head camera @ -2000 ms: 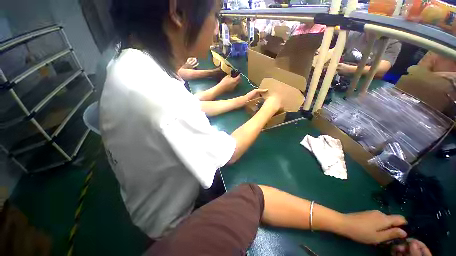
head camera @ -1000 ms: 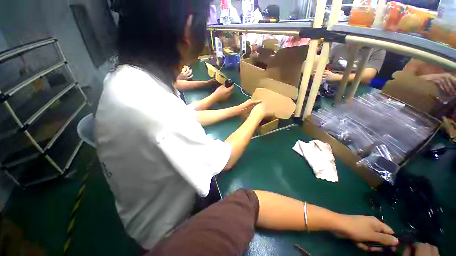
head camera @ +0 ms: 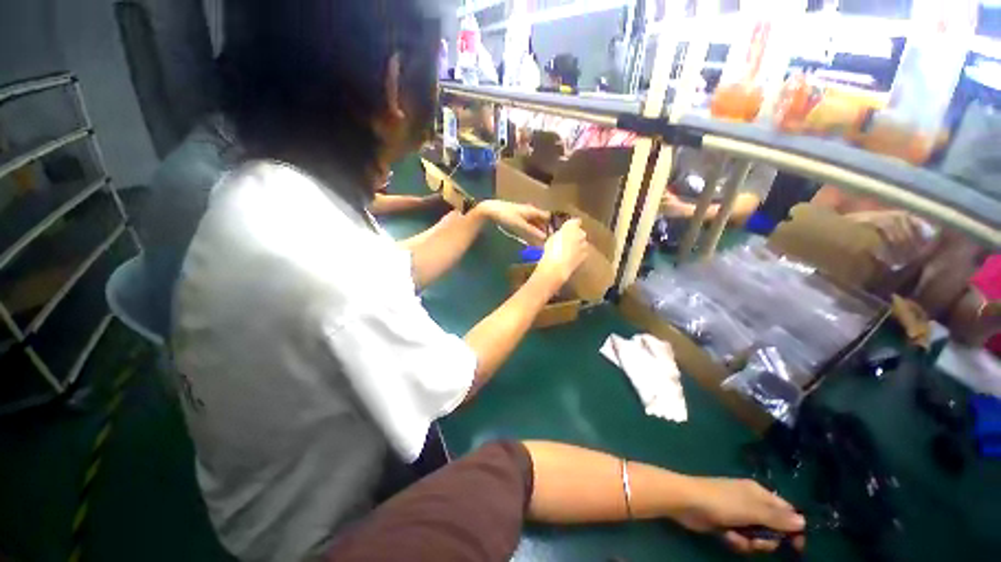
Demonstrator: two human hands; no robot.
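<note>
My left hand (head camera: pixel 749 509), bare with a thin bracelet at the wrist, is at the lower right. Its fingers are closed on a small dark piece (head camera: pixel 762 534), which looks like part of a black cable. My right hand is not in view. A tangled pile of black cables (head camera: pixel 845 467) lies on the green table just beyond and right of my left hand.
A large carton tray (head camera: pixel 703 371) of clear bagged parts stands behind the pile. A white rag (head camera: pixel 650 377) lies left of it. A coworker in a white shirt (head camera: pixel 318 329) sits close left, hands at an open box (head camera: pixel 546 311). Cream posts carry a shelf.
The view has turned right and up. My right hand, earlier beside my left hand, has left the picture. The neighbour's hands have lifted from the box flap and now hold something small and dark.
</note>
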